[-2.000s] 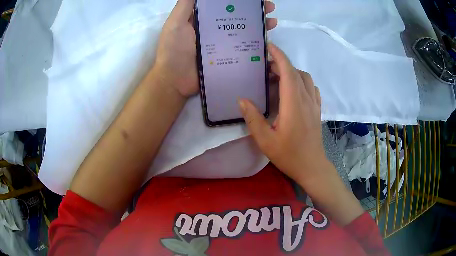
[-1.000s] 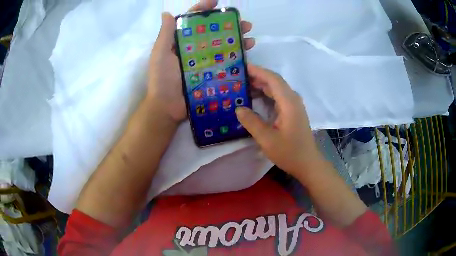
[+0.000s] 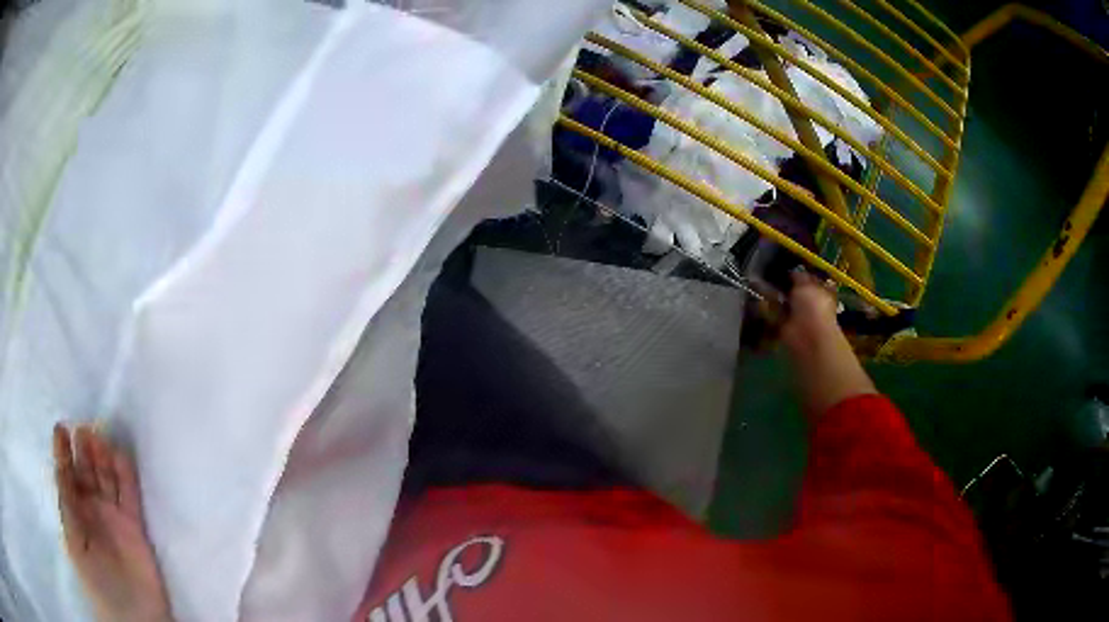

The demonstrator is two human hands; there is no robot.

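White garment pieces (image 3: 304, 182) lie spread over the left and hang over the near edge. My left hand (image 3: 107, 510) is at the lower left against the white cloth, fingers extended, with nothing seen in it. My right hand (image 3: 812, 316) reaches out to the right, at the lower edge of the yellow wire cart (image 3: 943, 182). Its fingers are partly hidden beside a dark, blurred thing; I cannot tell whether it holds anything. The smartphone cannot be made out.
The cart holds crumpled white pieces (image 3: 705, 158) and some dark blue cloth. A grey, flat panel (image 3: 620, 352) is between my body and the cart. A yellow tube frame (image 3: 1034, 310) curves at the right above the green floor (image 3: 949, 407). Dark items lie at the lower right.
The view has turned to the right towards the cart. The phone is no longer seen between my hands. My hands are now far apart, left on the cloth, right by the cart.
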